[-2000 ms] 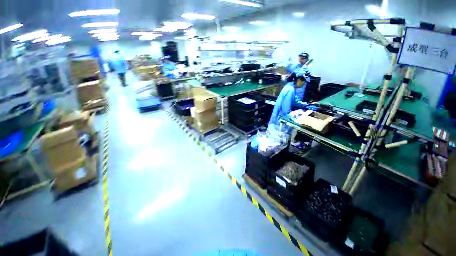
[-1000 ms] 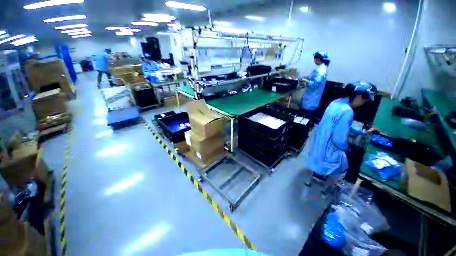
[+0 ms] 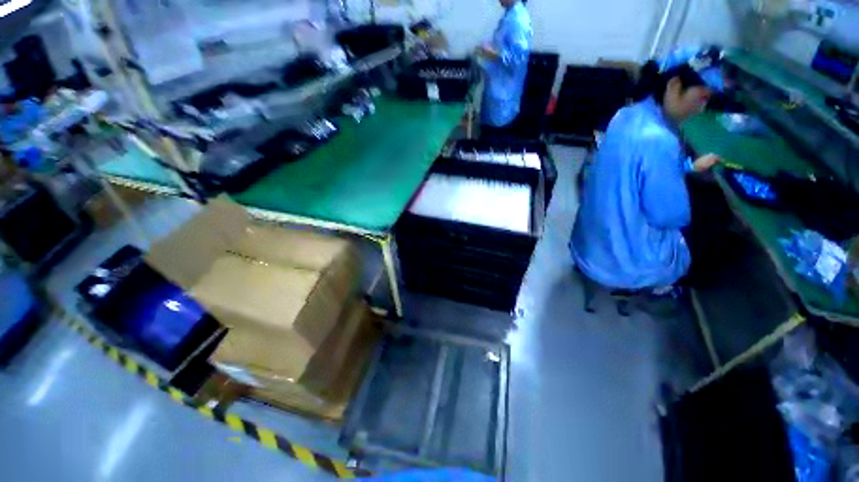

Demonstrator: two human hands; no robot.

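Note:
Neither of my hands is in the picture; only a bit of blue clothing shows at the bottom edge. Nearest in front of me is a low grey metal tray dolly (image 3: 435, 400) with a middle bar, on the floor. Behind it stands a stack of black totes (image 3: 463, 268); the top one holds white pieces in rows (image 3: 476, 200). Left of the dolly are brown cartons (image 3: 268, 297), one with raised flaps.
A green-topped bench (image 3: 353, 169) stands behind the cartons. A black tote with blue-violet contents (image 3: 160, 315) lies by the yellow-black floor tape (image 3: 259, 435). A person in a blue smock (image 3: 636, 193) sits at the right bench; another stands at the back. Plastic bags lie lower right.
The view has moved nearer to the dolly, cartons and tote stack, which now show larger. The left aisle has mostly left the picture. The seated person's face is turned more into view.

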